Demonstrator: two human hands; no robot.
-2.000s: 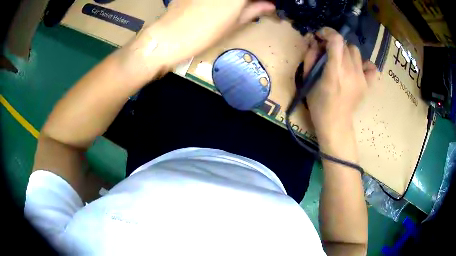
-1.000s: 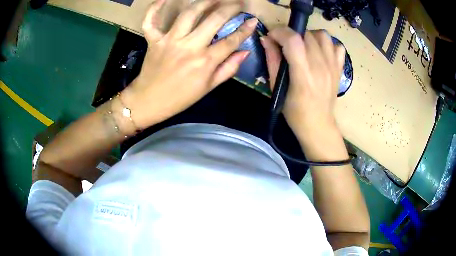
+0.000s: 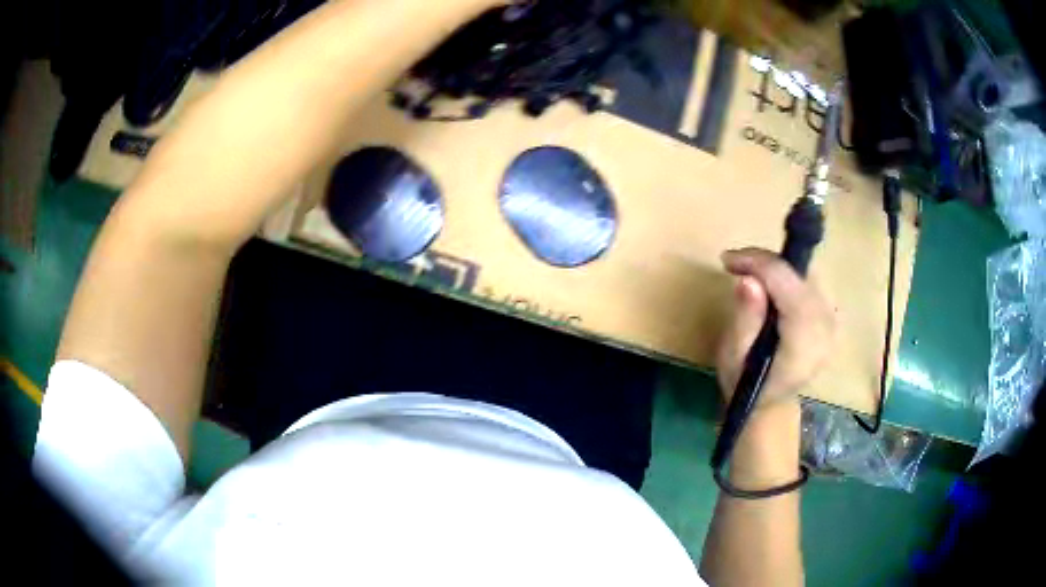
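My right hand (image 3: 780,327) holds the black handle of the soldering iron (image 3: 791,247), its metal barrel pointing up toward the back right. Two dark, shiny oval covers lie flat on the cardboard, one on the left (image 3: 385,204) and one on the right (image 3: 559,206). My left arm reaches across the upper left; my left hand is cut off by the top edge, above the heap of small black parts (image 3: 533,57).
Printed flattened cardboard (image 3: 660,287) covers the bench. The dark soldering station (image 3: 889,98) stands at the back right, a black cable (image 3: 891,310) running down from it. Clear plastic bags (image 3: 1015,310) lie at the right. Dark items are at the upper left.
My left hand has left the covers and moved up out of view. My right hand has moved right with the iron. Both covers now lie uncovered on the cardboard.
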